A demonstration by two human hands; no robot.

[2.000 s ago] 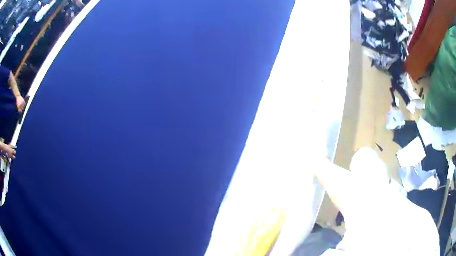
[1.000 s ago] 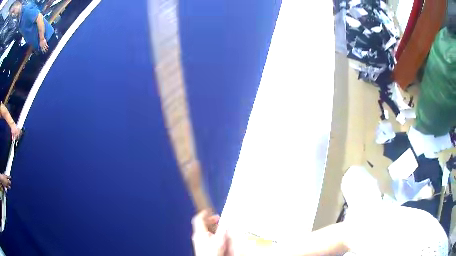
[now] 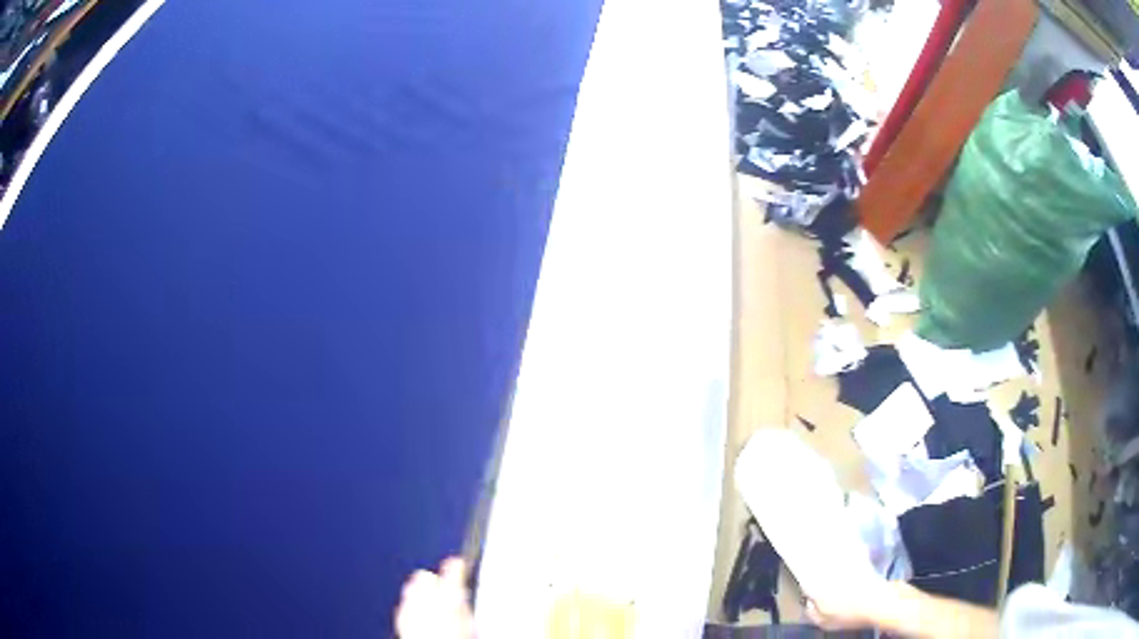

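Note:
The navy fabric (image 3: 275,325) covers the left and middle of the head view, with faint ripples near its top. My right hand (image 3: 437,608) is at the bottom edge, partly cut off, at the fabric's near edge. Its fingers close on a thin brown stick (image 3: 480,524), seen almost edge-on along the fabric edge. My forearm shows at the bottom right; the part between it and the hand is hidden or washed out. A yellow weight (image 3: 590,615) sits on the white table margin (image 3: 612,312). My left hand is not in view.
Dark and white scraps (image 3: 968,537) lie on the tan floor (image 3: 774,312) at right. A green sack (image 3: 1005,237) stands beside an orange board (image 3: 949,119). An overexposed white shape (image 3: 793,499) is beside the table; I cannot tell what it is.
The view has turned right. The stick, raised over the fabric a second ago, now lies low along the fabric edge. The people across the table have left the view.

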